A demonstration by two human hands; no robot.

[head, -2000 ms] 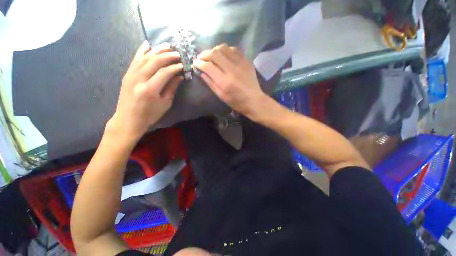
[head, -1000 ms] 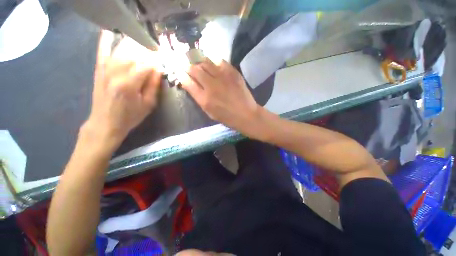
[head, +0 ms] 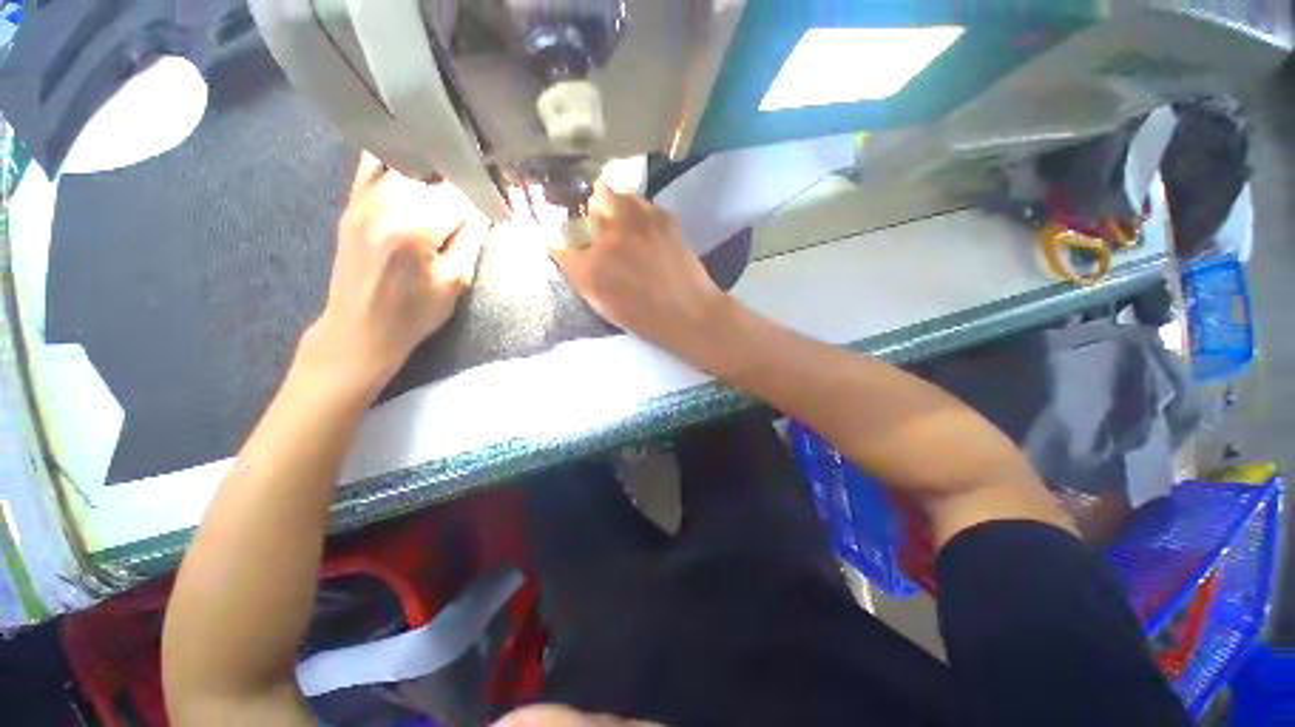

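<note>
The dark grey garment panel (head: 213, 270) lies flat on the table, from the left to beneath the sewing machine head (head: 668, 71). My left hand (head: 398, 263) presses on the panel left of the needle area, fingers bent. My right hand (head: 632, 263) is right of the needle area, its fingertips close by the presser foot (head: 547, 213). Lamp glare hides what lies between my fingertips; I cannot tell whether either hand pinches the fabric.
The greenish table edge (head: 469, 476) runs across below my wrists. Orange-handled scissors (head: 1075, 253) lie at the table's right end, near a light-blue holder (head: 1219, 315). A blue basket (head: 1207, 561) stands lower right. A red basket (head: 128, 653) is under the table at left.
The machine head now shows more fully, with its white lit rectangle. The panel, earlier over the table edge, lies back on the table. My hands have moved apart to either side of the needle.
</note>
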